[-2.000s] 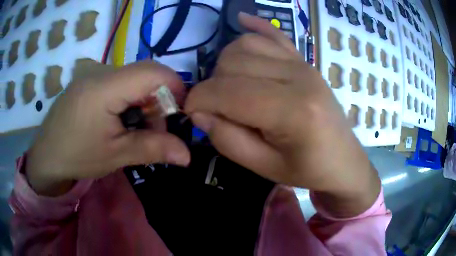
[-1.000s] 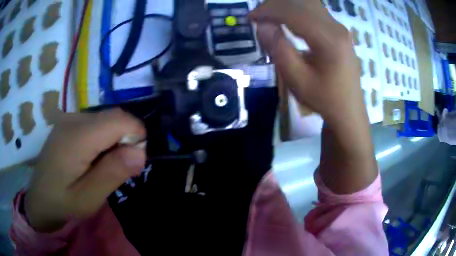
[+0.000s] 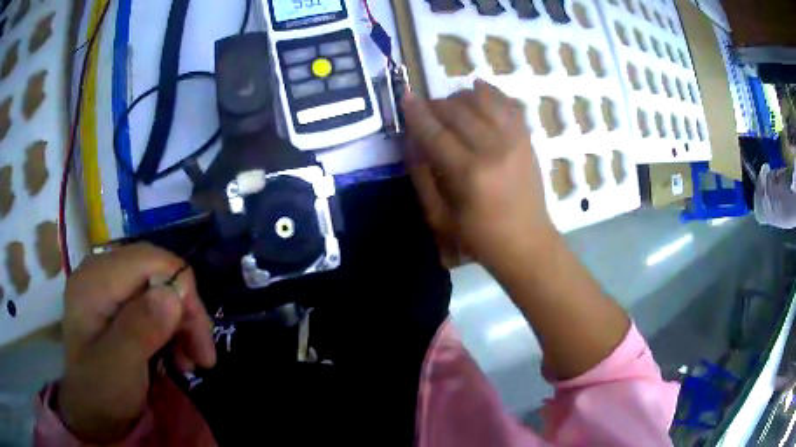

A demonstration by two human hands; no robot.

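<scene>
My left hand (image 3: 140, 319) is at the lower left, fingers pinched on a small pale connector (image 3: 166, 283) with a thin dark lead. My right hand (image 3: 476, 166) is right of the meter, its fingertips at the metal contact terminals (image 3: 397, 100); whether it grips anything there is hidden. The pale grey digital meter (image 3: 327, 83) has a lit display and a round yellow button. Below it, the silver square test fixture (image 3: 328, 215) surrounds a black disc with a brass-coloured centre. A dark holder (image 3: 244, 83) stands left of the meter.
Foam trays with notched cutouts lie at the right (image 3: 572, 205) and left (image 3: 44, 292); some cutouts at the top right hold dark units. A black cable (image 3: 163, 96) and a yellow strip (image 3: 92, 148) lie left of the meter. A blue stool (image 3: 716, 201) stands far right.
The view has shifted, so the meter and fixture show lower and further left. My hands have parted. My right hand has moved from over the meter to the terminals at its right.
</scene>
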